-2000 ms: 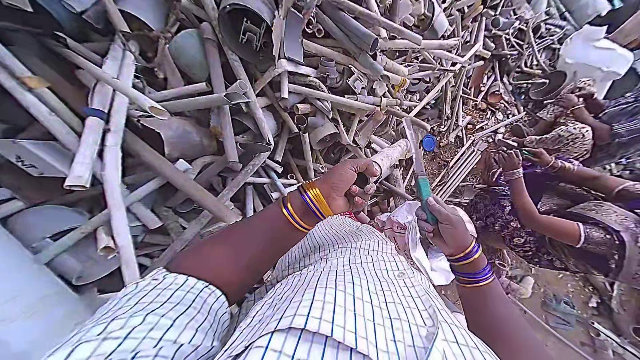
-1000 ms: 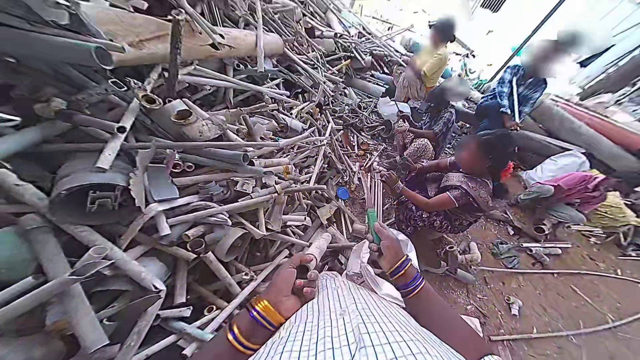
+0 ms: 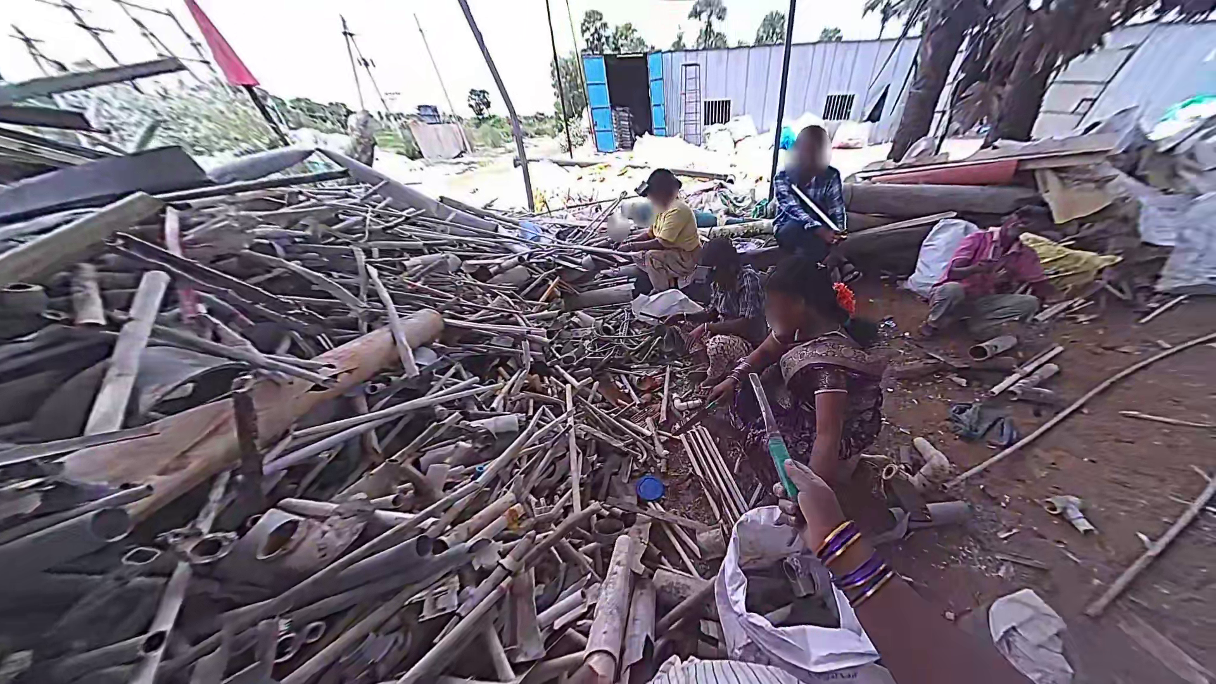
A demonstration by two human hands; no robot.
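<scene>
My right hand (image 3: 807, 503), with purple and gold bangles at the wrist, is closed round the green handle of a knife (image 3: 776, 446). The blade points up and slightly left. Below the hand a white sack (image 3: 746, 608) stands with its mouth spread, and some grey pieces lie inside it. Just left of the sack lies a pale length of plastic pipe (image 3: 611, 608) among the scrap. My left hand is out of the frame.
A large heap of scrap pipes (image 3: 456, 475) fills the left and middle, with a blue cap (image 3: 650, 488) at its edge. A person (image 3: 817, 380) squats just ahead; several others sit farther back. A long thin pipe (image 3: 1092, 404) crosses the dirt at the right.
The view has risen to show the yard and shed. My left hand, seen near the pipe before, has left the frame. The knife is still in my right hand.
</scene>
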